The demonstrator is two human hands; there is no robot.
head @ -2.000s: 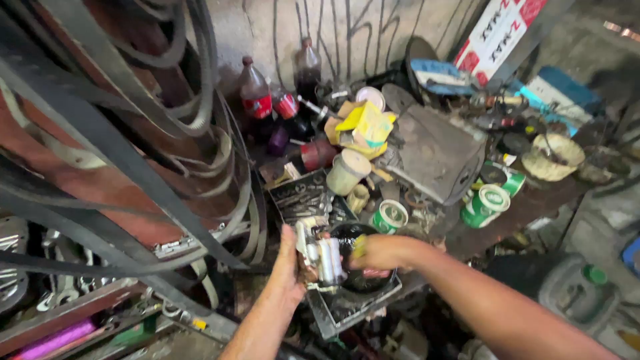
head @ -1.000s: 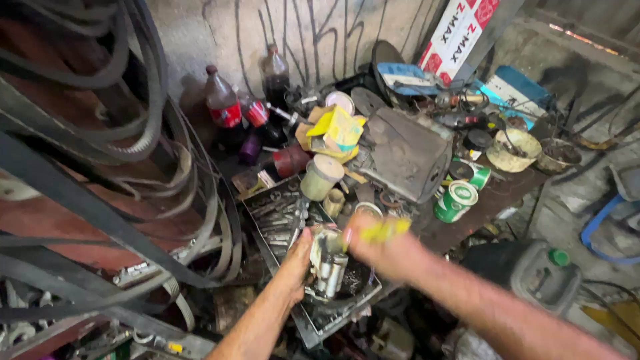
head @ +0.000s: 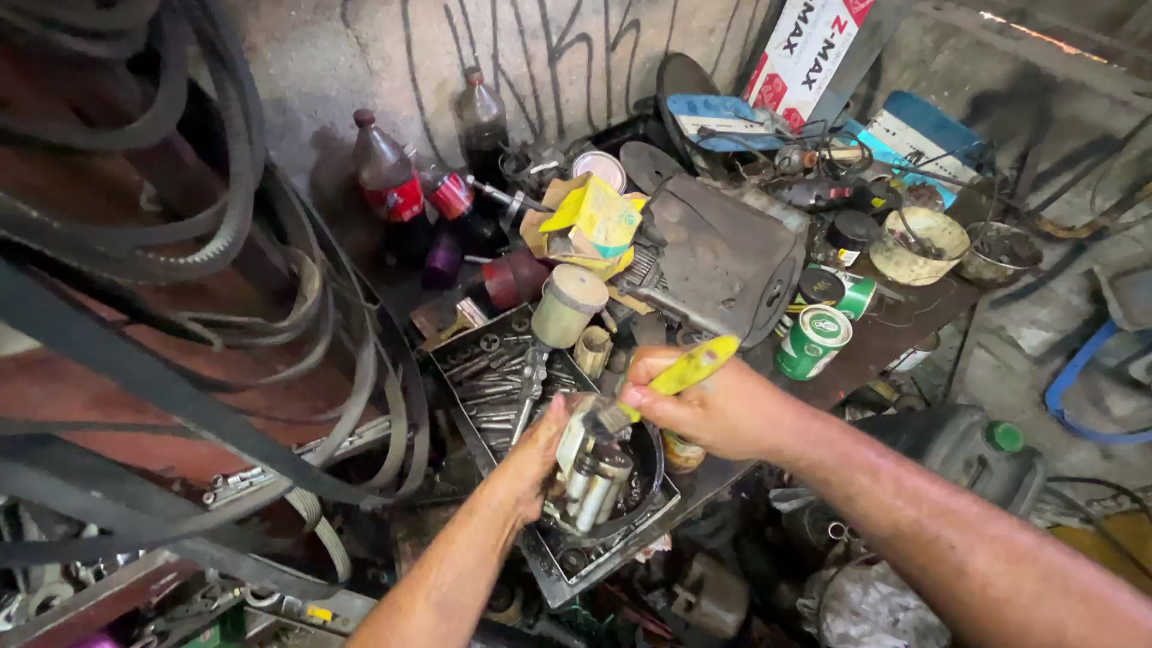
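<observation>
My left hand (head: pixel 538 459) grips a metal machine part (head: pixel 589 486) with several silvery cylinders, tilted over a dark round bowl (head: pixel 655 468). My right hand (head: pixel 697 405) holds a paintbrush (head: pixel 693 364) by its yellow handle, and the bristles touch the upper side of the part. The bowl stands in a shallow metal tray (head: pixel 576 583). In the tray's far left portion lie many small metal bits and rods (head: pixel 495 396). A spray gun's cup (head: pixel 569 306) or similar lidded pot rises behind my left hand. Part of the bowl is hidden by the metal part.
Drive belts (head: pixel 189 405) hang at the left. Behind the tray are soda bottles (head: pixel 391 175), a yellow carton (head: pixel 589 220) and a dark grey case (head: pixel 720 252). Green cans (head: pixel 813 342) stand right of my right hand; a dark jerrycan (head: pixel 954 459) is lower right.
The right hand has come up from beside the bowl, and the brush's yellow handle now shows plainly. The left hand still holds the metal part. The view has shifted.
</observation>
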